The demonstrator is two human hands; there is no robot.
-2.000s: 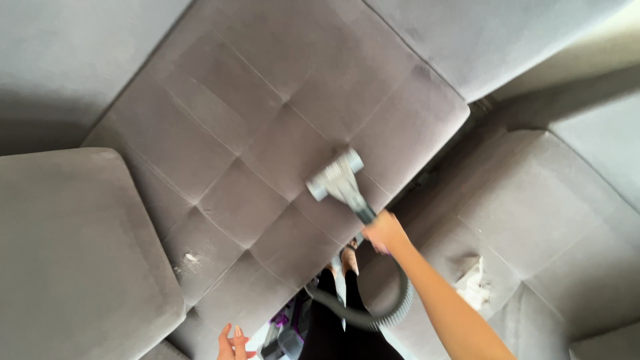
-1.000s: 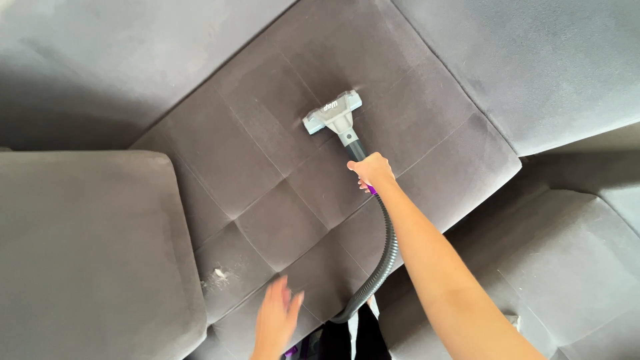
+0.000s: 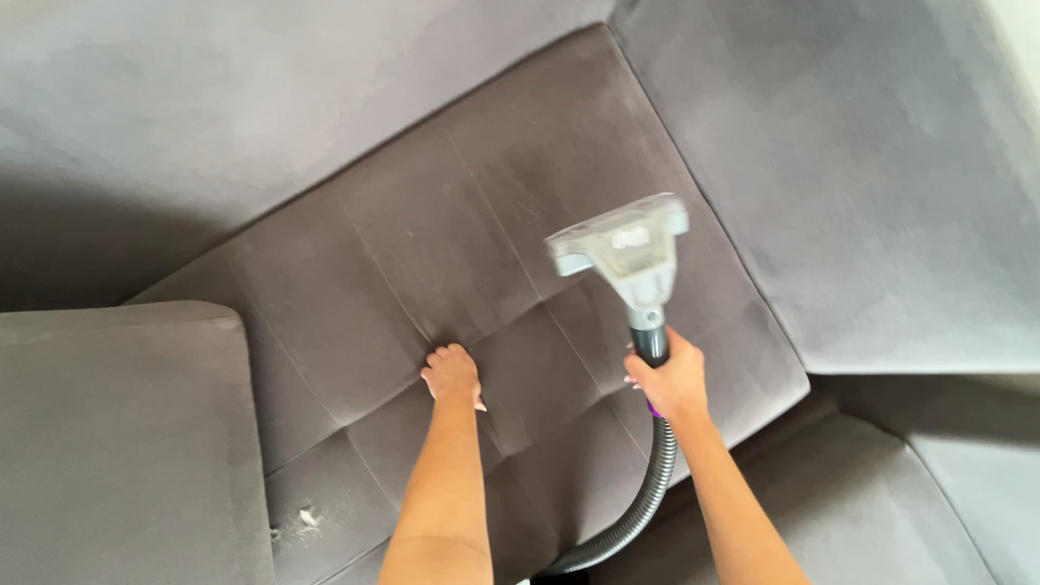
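Observation:
My right hand (image 3: 668, 375) grips the dark handle of an upholstery vacuum nozzle (image 3: 630, 244), whose wide pale head of clear and grey plastic points up and away over the seat. Whether the head touches the fabric cannot be told. A ribbed grey hose (image 3: 642, 508) with a purple part at its top curves down from my grip. My left hand (image 3: 453, 375) rests on the tufted sofa seat cushion (image 3: 406, 268), its fingers bent at a seam, and no object shows in it.
A grey cushion block (image 3: 122, 439) covers the left side. Tall backrests rise behind (image 3: 244, 89) and at the right (image 3: 861, 179). Another sofa section (image 3: 861, 496) lies at the lower right, past a dark gap. Whitish debris (image 3: 307, 517) sits at the seat's lower left.
My left hand was raised near the bottom edge and is now on the seat, farther forward. My right hand still holds the nozzle, now farther right over the seat.

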